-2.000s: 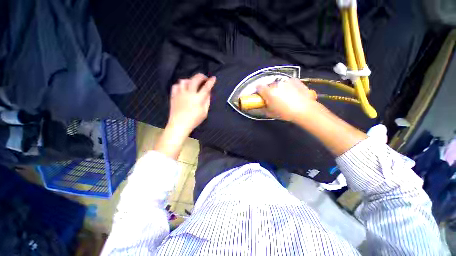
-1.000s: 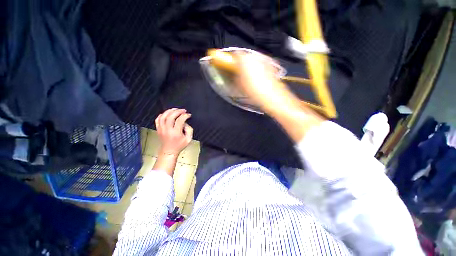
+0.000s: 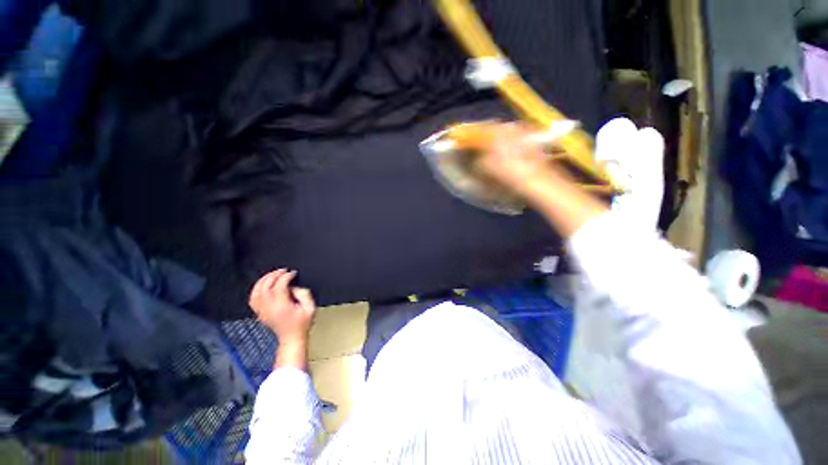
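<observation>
A dark garment (image 3: 363,213) lies on the pressing table, flat in the middle and wrinkled toward the back. My right hand (image 3: 516,162) is closed on the orange-brown handle of the steam iron (image 3: 458,173); hand and iron are blurred. I cannot tell whether the iron touches the cloth. The yellow steam hose (image 3: 536,104) with white ties runs from the iron up past the top edge. My left hand (image 3: 283,304) is at the table's front edge, left of the middle, fingers curled, with nothing visible in it.
Dark bundled garment parts (image 3: 82,291) hang at the left, over a blue plastic crate (image 3: 245,350). A white cloth or glove (image 3: 635,168) lies at the right. A white roll (image 3: 732,277) and dark blue cloth (image 3: 781,173) are farther right. A wooden edge (image 3: 690,127) runs along the table's right side.
The view has shifted. The iron in my right hand has moved off the middle toward the right of the garment. My left hand has moved from the cloth to the front edge. The white roll now shows.
</observation>
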